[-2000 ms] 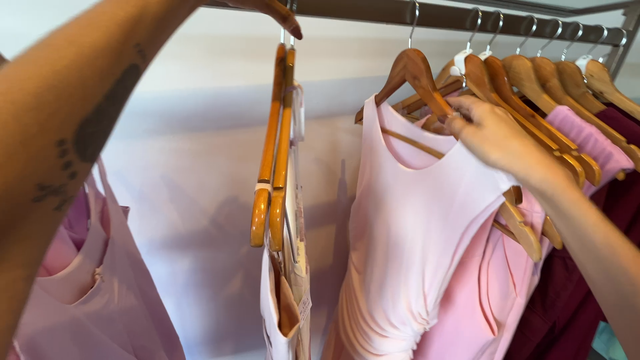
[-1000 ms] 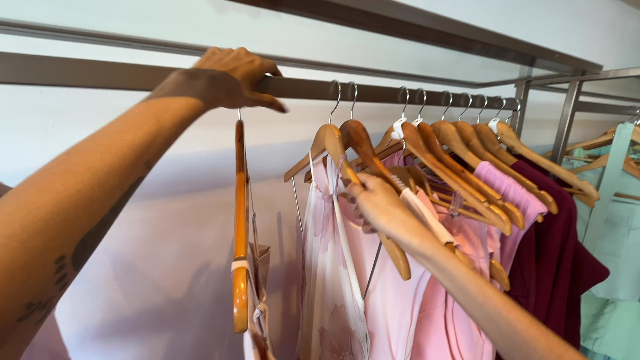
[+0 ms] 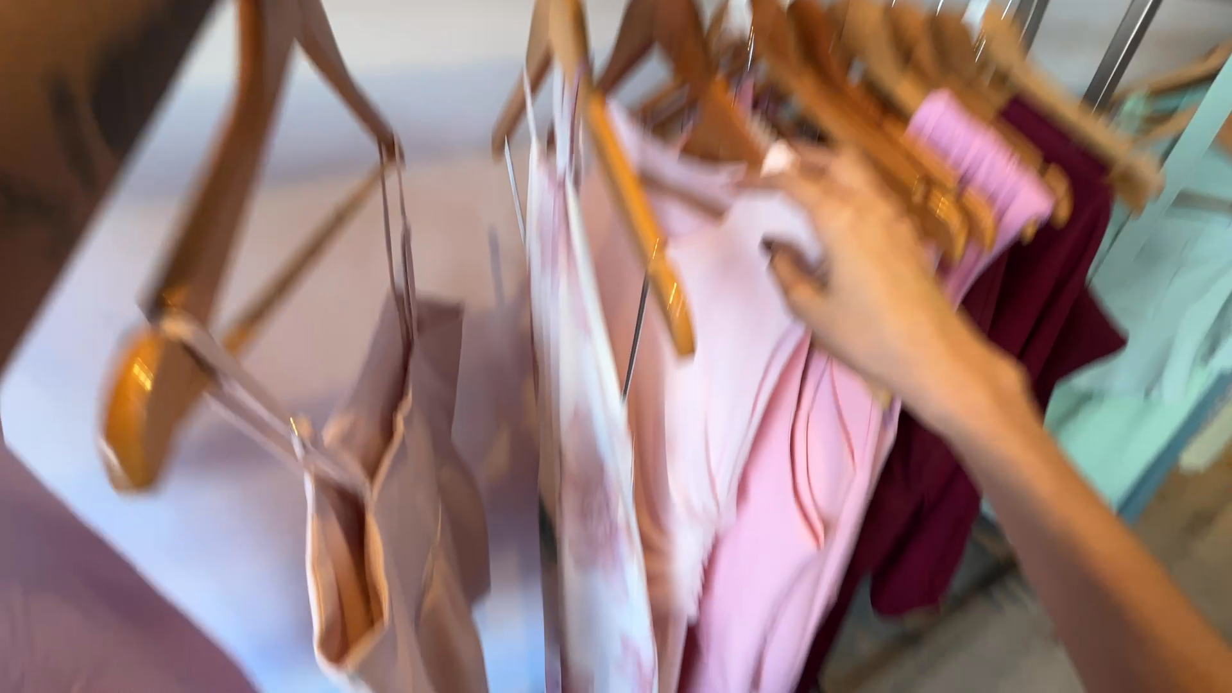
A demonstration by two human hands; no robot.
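My right hand [image 3: 847, 260] is at the shoulder of a pale pink sleeveless dress [image 3: 722, 318], its fingers bent at the fabric; blur hides how firmly they hold it. Of my left arm only the blurred forearm shows at the upper left, and the hand is out of the frame. Just right of that arm hangs a wooden hanger [image 3: 217, 164] bearing a mauve-beige strappy garment [image 3: 414, 491]. A white floral garment [image 3: 587, 481] hangs from another wooden hanger [image 3: 630, 212], left of the pale pink dress.
Several wooden hangers [image 3: 866, 106] crowd together at the upper right, with a ribbed pink garment [image 3: 977, 159] and dark maroon garments [image 3: 962, 404]. Mint-green clothes [image 3: 1155, 318] hang at the far right. Lilac fabric [image 3: 87, 587] fills the lower left corner. A pale wall stands behind.
My right hand has moved from the floral garment's hanger to the pale pink dress's shoulder. The view has moved closer and lower, and my left hand has left it.
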